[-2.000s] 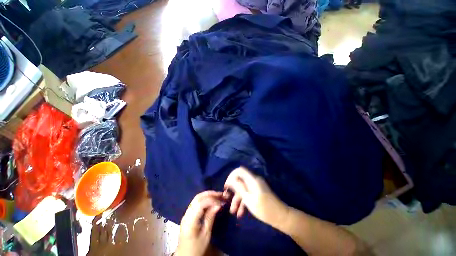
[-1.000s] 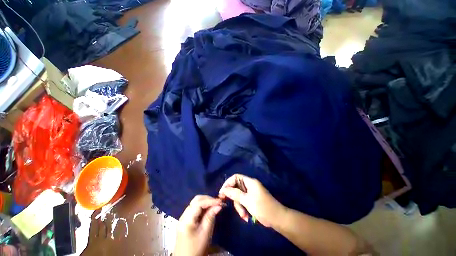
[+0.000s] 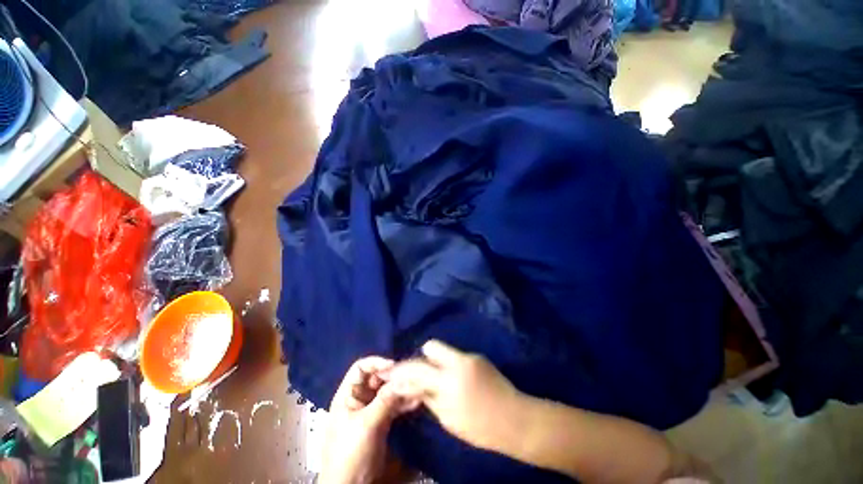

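A large navy blue suit jacket point(image 3: 587, 246) lies heaped over the table in front of me. Its shinier, darker lining point(image 3: 445, 269) shows in the folds. My left hand point(image 3: 364, 411) and my right hand point(image 3: 464, 392) meet at the jacket's near edge, at the bottom middle. The fingertips of both hands are bent together at the cloth. A button, needle or thread between them cannot be made out. What the right palm holds is hidden.
An orange bowl point(image 3: 192, 341) with white inside stands left of the jacket, pale thread ends point(image 3: 227, 427) near it. Beyond are a red plastic bag point(image 3: 83, 274), clear bags point(image 3: 189, 250) and a phone point(image 3: 117, 430). Dark garments point(image 3: 804, 189) and a pink-trimmed edge point(image 3: 733, 284) are at the right.
My right hand has moved left over the left fingertips, its palm turned down; the green bit seen by it one second ago is hidden. The jacket heap looks much the same.
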